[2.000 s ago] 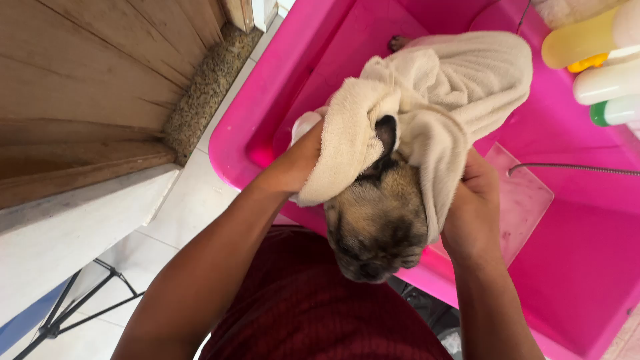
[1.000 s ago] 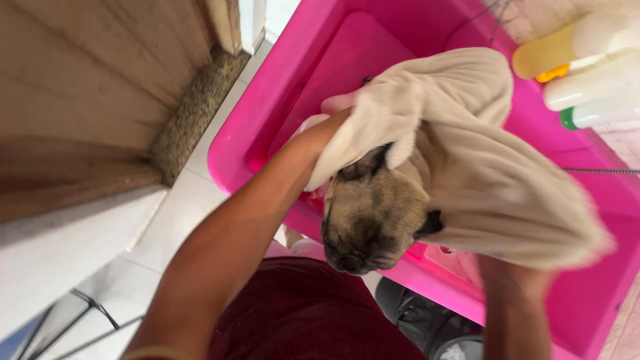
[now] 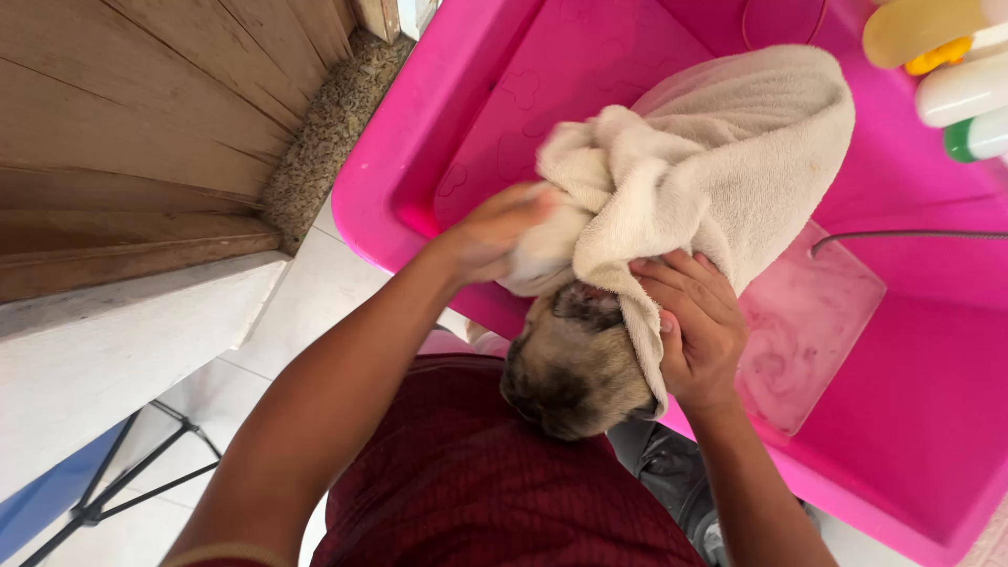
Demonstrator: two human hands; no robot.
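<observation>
A small tan dog (image 3: 583, 366) with a dark muzzle has its head over the rim of the pink plastic tub (image 3: 929, 394), close against my maroon shirt. A cream terry towel (image 3: 756, 157) covers its back and wraps round its neck; the rest of its body is hidden. My left hand (image 3: 504, 228), blurred, is at the towel's bunched left edge beside the neck; whether it grips the cloth is not clear. My right hand (image 3: 697, 323) lies on the towel at the other side of the head, fingers spread over the cloth.
Several bottles (image 3: 929, 31) stand at the tub's upper right. A metal hose (image 3: 913, 234) runs over a pale panel (image 3: 811, 331) in the tub. At left are a wooden door (image 3: 142, 102), a granite edge (image 3: 331, 126) and a black folding stand (image 3: 94, 512).
My right hand has come in from the lower right and now rests on the towel beside the dog's head. The towel's right side, spread outward a second ago, now lies against the dog.
</observation>
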